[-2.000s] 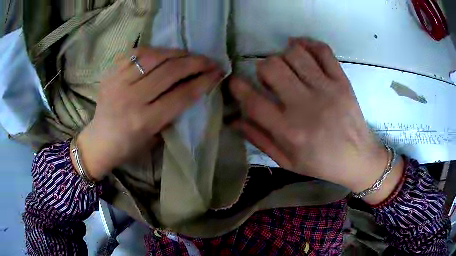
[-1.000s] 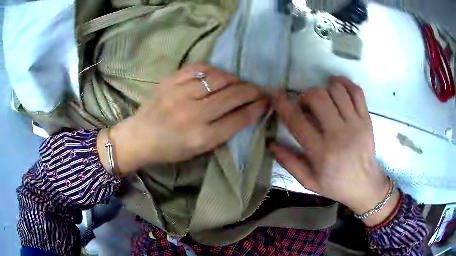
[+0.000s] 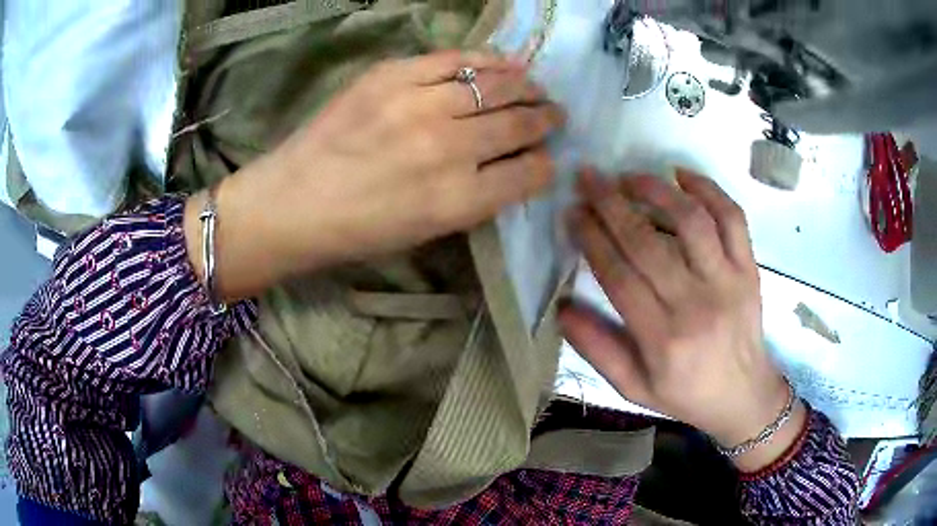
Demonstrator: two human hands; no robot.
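The khaki trouser body (image 3: 339,360) lies bunched under and in front of my hands. A white to pale blue strip (image 3: 527,257) runs lengthwise between khaki edges. My left hand (image 3: 411,154) lies flat over the cloth, its fingertips at the strip's left side. My right hand (image 3: 673,298) is on the strip's right side, thumb and fingers at its edge, slightly blurred. Whether either hand pinches the cloth is hidden. The loose waistband end (image 3: 596,452) hangs below in a curve. A belt loop (image 3: 411,305) shows below my left hand.
The sewing machine's metal parts (image 3: 776,77) are at the upper right, blurred. Red-handled snips (image 3: 889,195) lie on the white table (image 3: 822,236) at right. A small khaki scrap (image 3: 819,323) lies near the printed ruler. A white pocket bag (image 3: 92,92) is at upper left.
My left hand has moved up along the strip, uncovering the belt loop. The machine parts now show more at the upper right. The cloth has shifted right in view.
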